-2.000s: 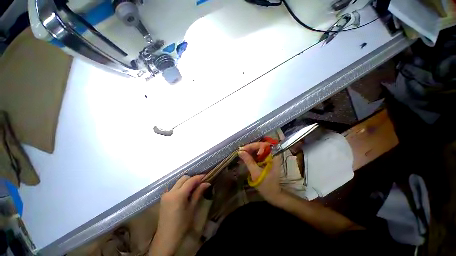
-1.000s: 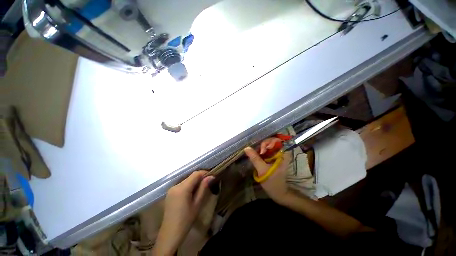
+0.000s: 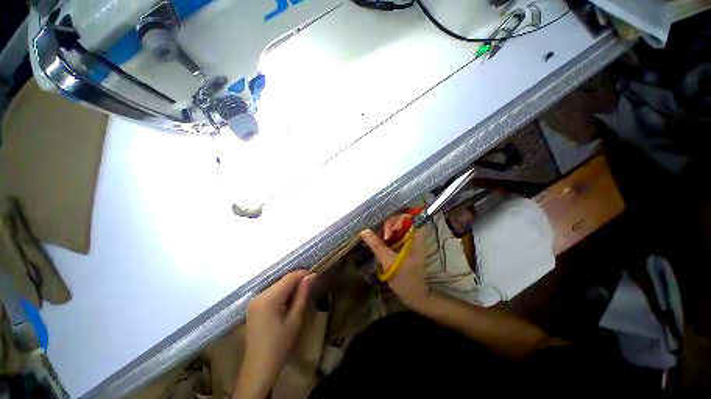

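A narrow tan strip (image 3: 337, 253) is stretched between my two hands along the table's front edge. My left hand (image 3: 274, 305) grips its lower left end. My right hand (image 3: 396, 253) pinches its upper right end and also holds scissors, with the red and yellow handle loops (image 3: 397, 261) around the fingers. The silver blades (image 3: 451, 194) look closed and point up and right, away from the strip. Tan cloth (image 3: 308, 343) hangs below my hands over the lap.
The sewing machine (image 3: 148, 58) stands at the upper left of the white table (image 3: 179, 257). A small curved scrap (image 3: 247, 211) lies near the middle. Tan panels (image 3: 54, 164) lie at left. Small metal snips (image 3: 511, 31) lie beside a black cable. White cloth (image 3: 514, 241) is below the edge.
The scissor blades have tilted more upward. Both hands still hold the strip, which stays along the edge. The whole view has shifted slightly.
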